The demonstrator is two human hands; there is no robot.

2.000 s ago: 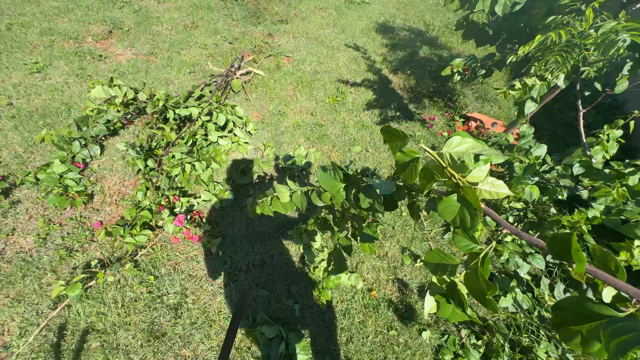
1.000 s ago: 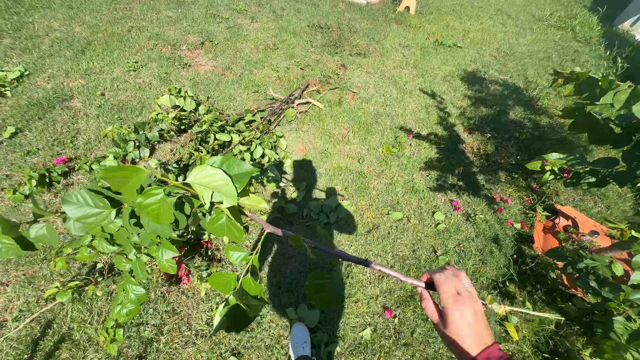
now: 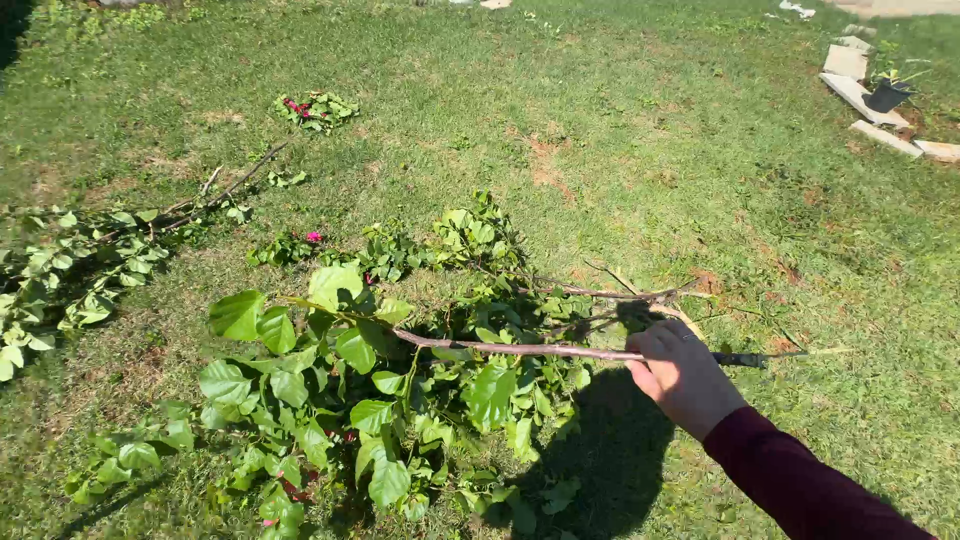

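Note:
My right hand, with a ring on one finger and a dark red sleeve behind it, is closed around a cut leafy branch. The bare stem runs left from the hand to broad green leaves, and a short dark end sticks out to its right. Behind and below the held branch, a pile of cut branches with green leaves and pink flowers lies on the grass. Where the held leaves stop and the pile starts is hard to tell. My left hand is out of view.
More cut branches lie on the grass at the left. A small heap of leaves and pink flowers lies farther off. At the upper right, flat stone slabs edge a bed beside a black plant pot.
The view has swung away from the shrub and orange object at the right. Two seconds ago no hand showed; one second ago my right hand held the branch, which is now over the pile.

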